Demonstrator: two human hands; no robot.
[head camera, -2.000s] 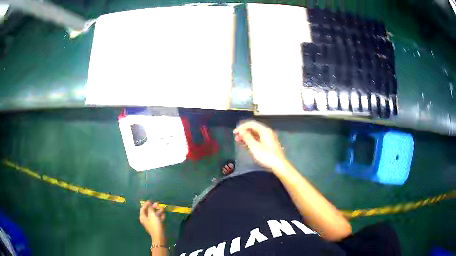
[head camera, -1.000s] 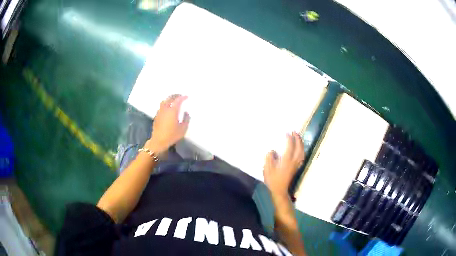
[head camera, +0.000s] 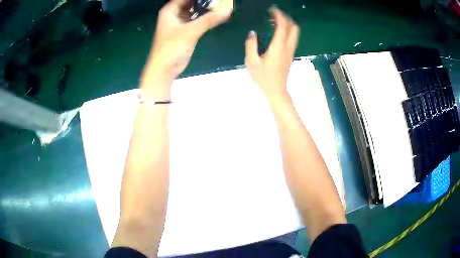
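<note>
My left hand is at the top of the view, past the far edge of the white board sheet. It holds a circuit board assembly, silvery with yellow and dark parts, cut off by the top edge. My right hand is to its right, thumb and fingers apart, with nothing seen in it. Both forearms reach across the sheet.
To the right, black cased units lie in rows on stacked layer pads. A blue stool shows below them. A grey post stands at the left. Dark cable bundles lie on the green belt.
Both hands have moved from the near side of the white sheet to beyond its far edge. My left hand now holds the circuit board assembly. The camera view has turned.
</note>
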